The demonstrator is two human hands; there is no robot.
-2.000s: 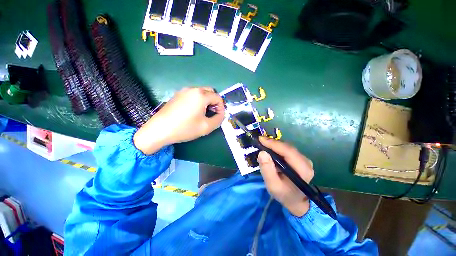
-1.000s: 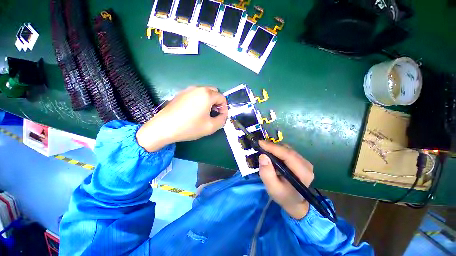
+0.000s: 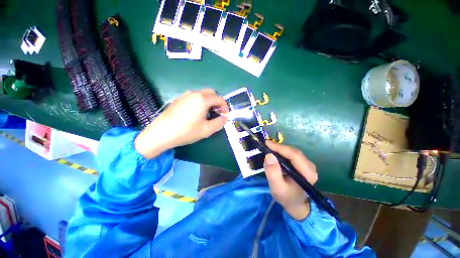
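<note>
A white carrier strip [image 3: 241, 157] with several dark LCD modules [image 3: 253, 142] lies at a slant on the green mat. Orange flex tails [image 3: 269, 119] stick out from its right edge. My right hand [image 3: 291, 176] holds a black soldering iron [image 3: 297, 177] like a pen, its tip over the left part of a module near the upper middle of the strip. My left hand [image 3: 187, 118] is at the strip's upper left edge, fingertips pinched near the iron tip. Something thin and small seems to be in these fingertips, too small to name.
A second strip with displays [image 3: 229, 49] lies beyond, with a small module under its left part. Three long ribbed dark bundles [image 3: 96, 65] lie left. A tape roll [image 3: 390, 84], a tan board [image 3: 376, 146] and a dark box [image 3: 435, 111] are right. A black pouch [image 3: 348, 30] lies far right.
The view has shifted slightly. Both hands stay at the strip, with the iron tip over about the same spot.
</note>
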